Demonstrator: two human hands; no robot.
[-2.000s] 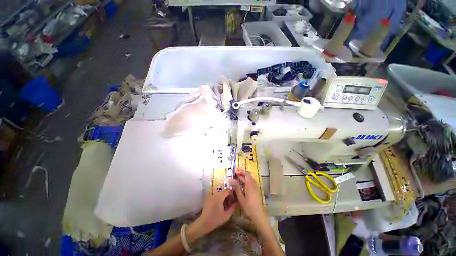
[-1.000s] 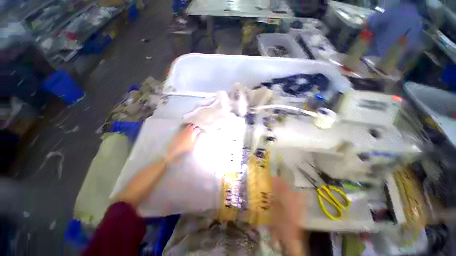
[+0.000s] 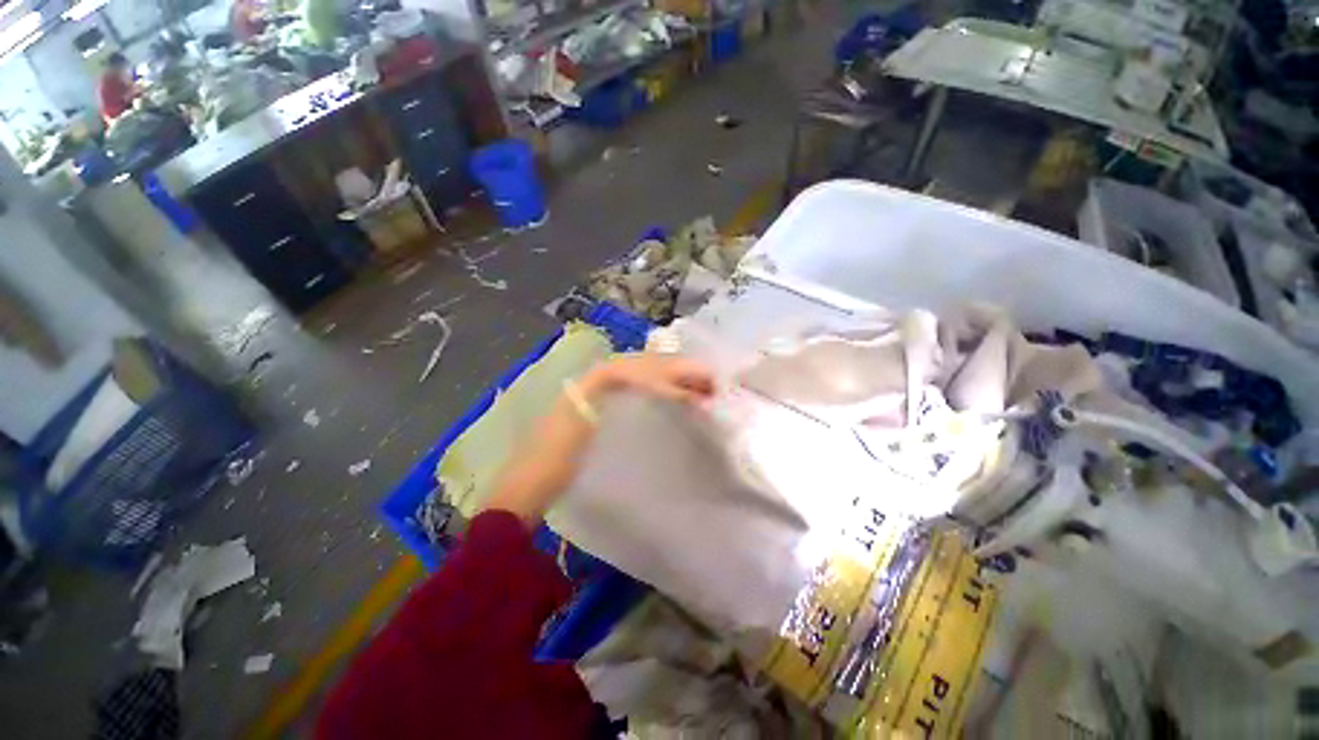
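Observation:
A light beige fabric panel [image 3: 651, 492] lies on the table left of the needle area, its right part washed out by lamp glare. My left hand [image 3: 651, 383] is on the panel's upper left edge, fingers pointing right; whether it grips the cloth cannot be told. Crumpled beige sewn pieces [image 3: 969, 369] are heaped behind the needle area. Yellow tape with black "PIT" [image 3: 933, 651] is stuck on the machine bed. The sewing machine at the right is blurred. My right hand is not in view.
A blue crate [image 3: 420, 499] with an olive-beige cloth pile [image 3: 528, 412] stands left of the table. A white bin [image 3: 868, 231] with dark scraps is behind. The white lamp arm [image 3: 1157, 429] crosses the right side. A blue basket [image 3: 138, 463] stands on the littered floor.
The view has swung left. My left hand went from the needle area to the panel's far left edge, and the panel has shifted. My right hand has left the picture.

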